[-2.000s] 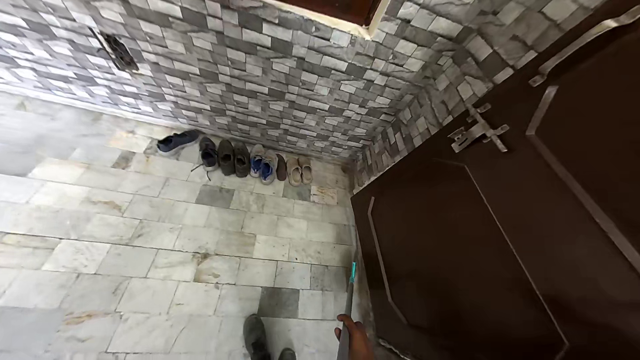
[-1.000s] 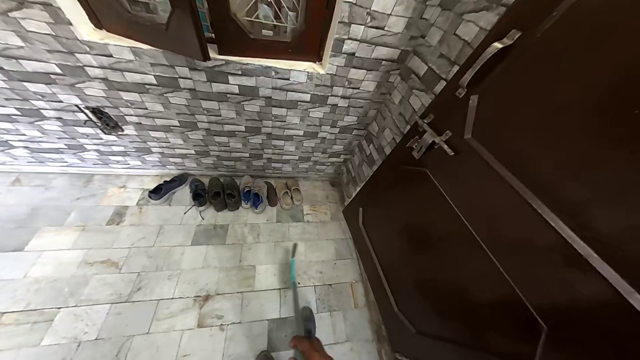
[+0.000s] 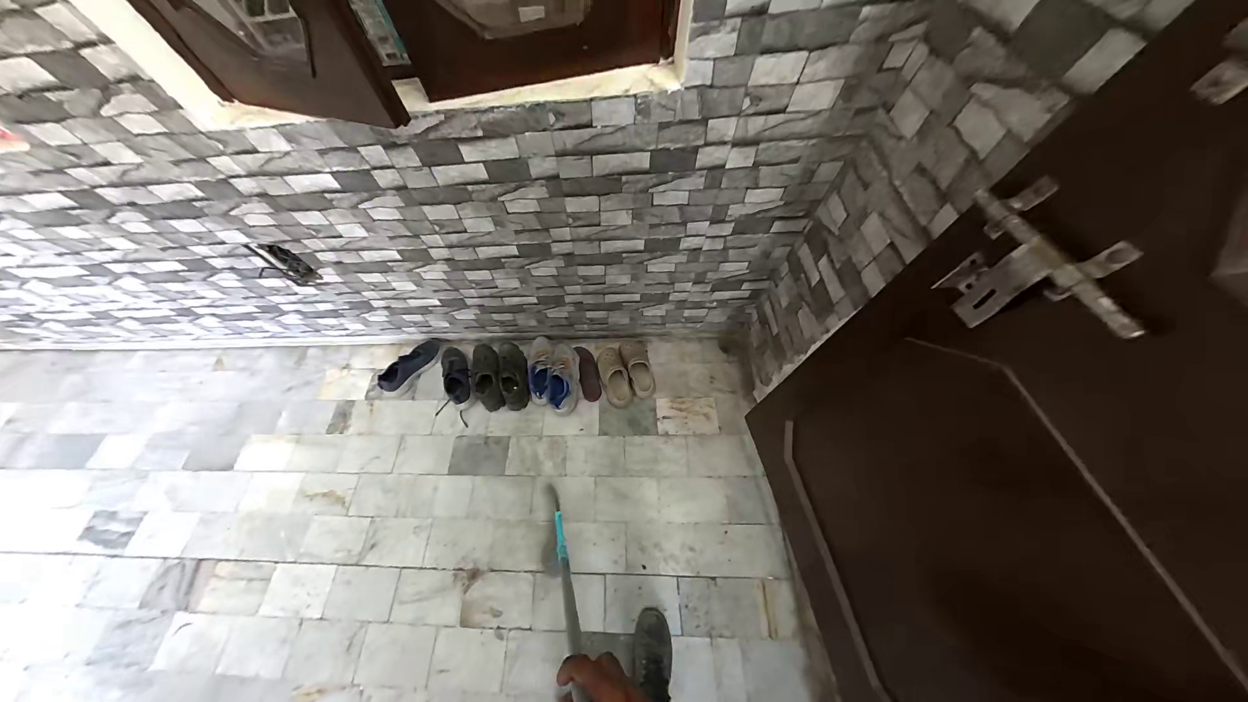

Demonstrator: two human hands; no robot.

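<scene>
Near the bottom edge of the head view, my right hand (image 3: 603,677) is closed around the grey shaft of a long-handled tool (image 3: 568,595). The shaft runs forward over the tiled floor and has a turquoise section near its far part. Its far end is blurred, so the kind of tool cannot be told. Beside the hand, on its right, is a dark shoe (image 3: 652,648) on my foot. My left hand is not in view.
A row of shoes (image 3: 512,375) stands along the stone-tiled wall (image 3: 546,224). A dark brown door (image 3: 975,507) with a metal bolt (image 3: 1058,261) is on the right. An open window shutter (image 3: 322,73) juts from the wall above.
The tool and my right hand have moved left from beside the door since the earliest frame. The view has shifted, showing more of the window.
</scene>
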